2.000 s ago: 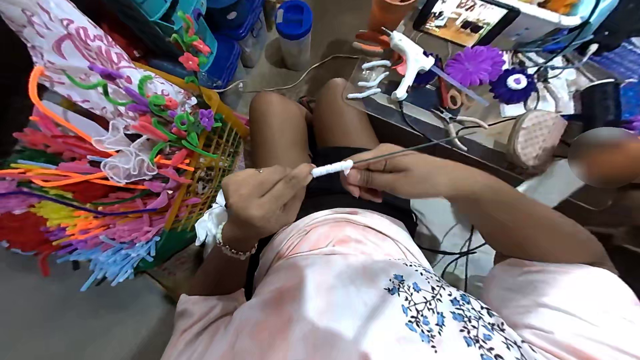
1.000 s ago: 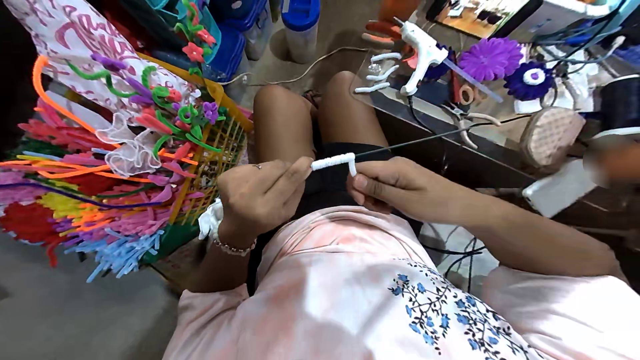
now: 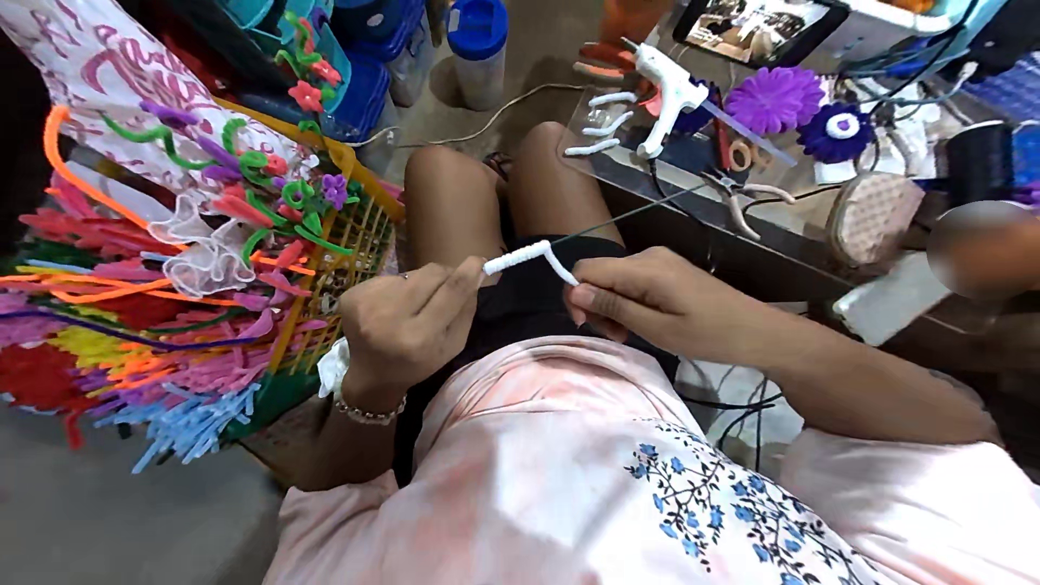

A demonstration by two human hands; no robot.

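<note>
Between my hands, over my lap, a white pipe cleaner (image 3: 517, 257) is coiled around a thin dark wire (image 3: 626, 215). My left hand (image 3: 414, 321) pinches the left end of the coil between thumb and forefinger. The loose tail of the pipe cleaner bends down from the coil's right end, and my right hand (image 3: 634, 294) grips that tail. From the coil the wire runs up and right toward the pliers (image 3: 741, 195). The wire's other end is hidden in or behind my left hand.
Left stands a yellow basket (image 3: 345, 268) of coloured pipe cleaners. On the right bench lie a white glue gun (image 3: 670, 89), short white curved pieces (image 3: 605, 123), a purple flower (image 3: 774, 99), a black spool (image 3: 980, 165) and a tablet (image 3: 760, 28). A blue-lidded container (image 3: 478, 57) stands beyond my knees.
The pipe cleaner's tail, mostly hidden two seconds ago, now shows as a longer length between the coil and my right hand. My right hand has moved a little away from the coil.
</note>
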